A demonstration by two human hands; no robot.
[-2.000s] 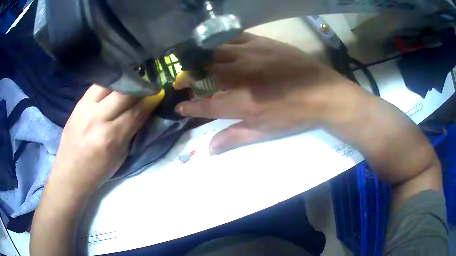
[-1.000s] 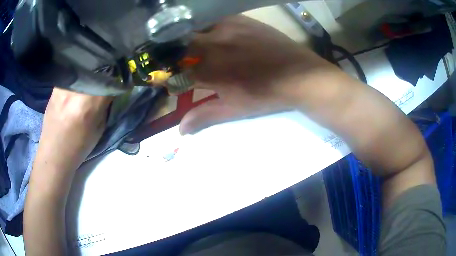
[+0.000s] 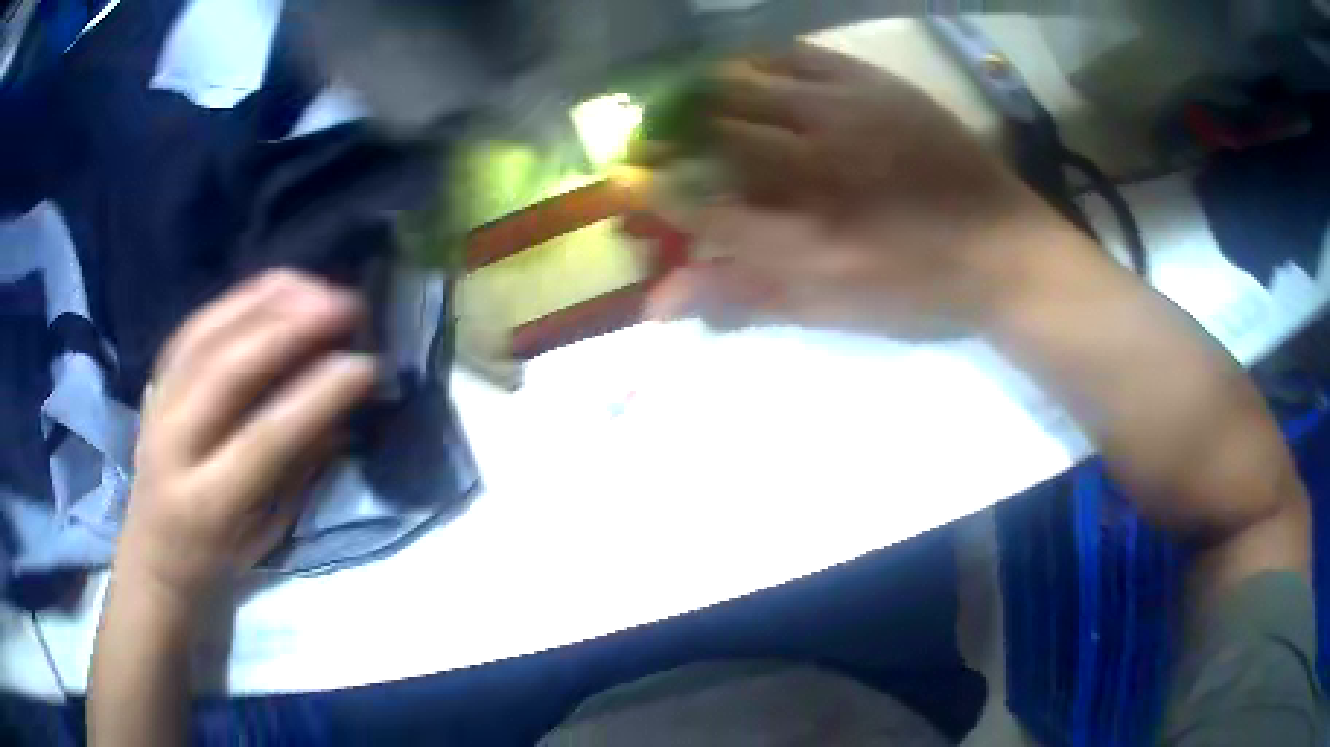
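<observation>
The dark navy and light grey-blue garment point(image 3: 416, 438) lies left of the needle area, its near edge on the white table. My left hand point(image 3: 248, 423) grips its dark cloth, fingers curled over it. My right hand point(image 3: 846, 190) is right of the needle area, blurred, its fingers by the lit machine parts. I cannot tell if it holds anything. The sewing machine head point(image 3: 438, 59) is blurred above. Orange-red tape strips point(image 3: 576, 317) show on the bed between my hands.
Scissors point(image 3: 1031, 139) with dark handles lie behind my right wrist. A dark fabric scrap point(image 3: 1262, 212) and a small red tool point(image 3: 1247, 126) are at the far right. Blue crates point(image 3: 1072, 613) stand below the table's right edge. More navy and pale cloth point(image 3: 88, 423) is piled at left.
My left hand has pulled back from the needle area toward me with the cloth, uncovering the tape strips. My right hand stays near the needle area. The camera view has shifted.
</observation>
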